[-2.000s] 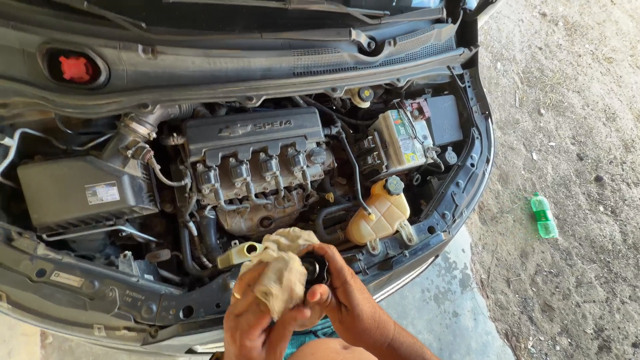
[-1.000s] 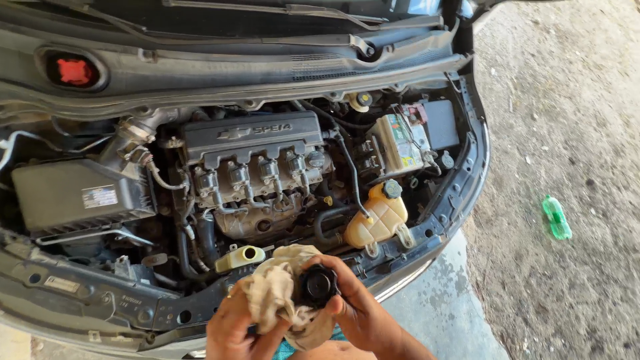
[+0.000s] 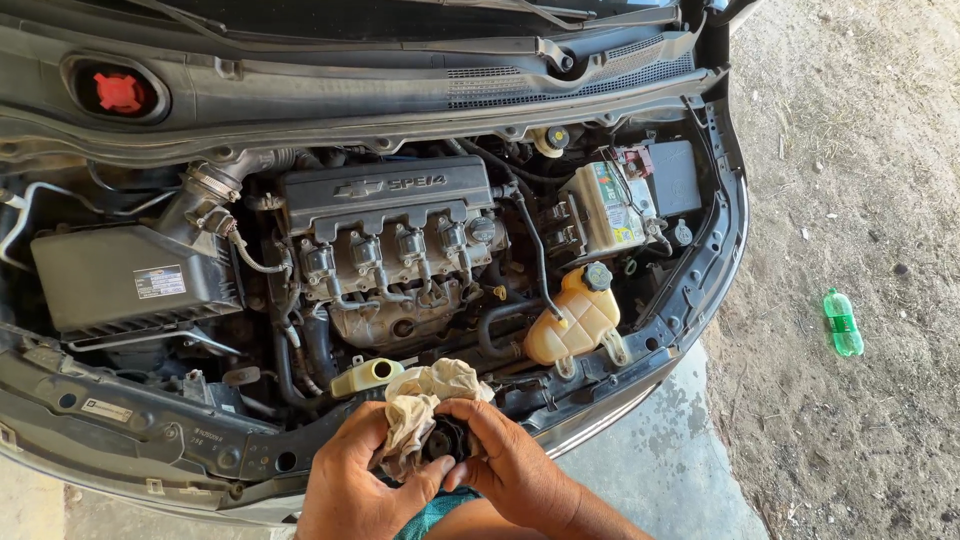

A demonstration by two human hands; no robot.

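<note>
A black plastic cap point(image 3: 444, 442), its hollow side facing up, is between my two hands at the car's front edge. With my left hand point(image 3: 367, 472) I hold a crumpled beige cloth point(image 3: 420, 409) against the cap's left side. My right hand point(image 3: 506, 461) grips the cap by its right rim, thumb and fingers around it. Just beyond the cloth stands a yellowish plastic reservoir neck point(image 3: 366, 377) with an uncapped round opening. The coolant expansion tank point(image 3: 574, 322), with its dark cap point(image 3: 597, 277) on, lies farther to the right.
Around the open bay are the engine cover point(image 3: 386, 191), the air filter box point(image 3: 135, 277), the battery point(image 3: 607, 206) and the front crossmember point(image 3: 247, 450). A red cap point(image 3: 120, 93) shows in the cowl opening. On the ground at right lies a green plastic bottle point(image 3: 843, 322).
Two seconds ago the cloth covered more of the cap. Since then the cap has been turned in my hands, and its hollow side now shows. Both hands still hold cloth and cap.
</note>
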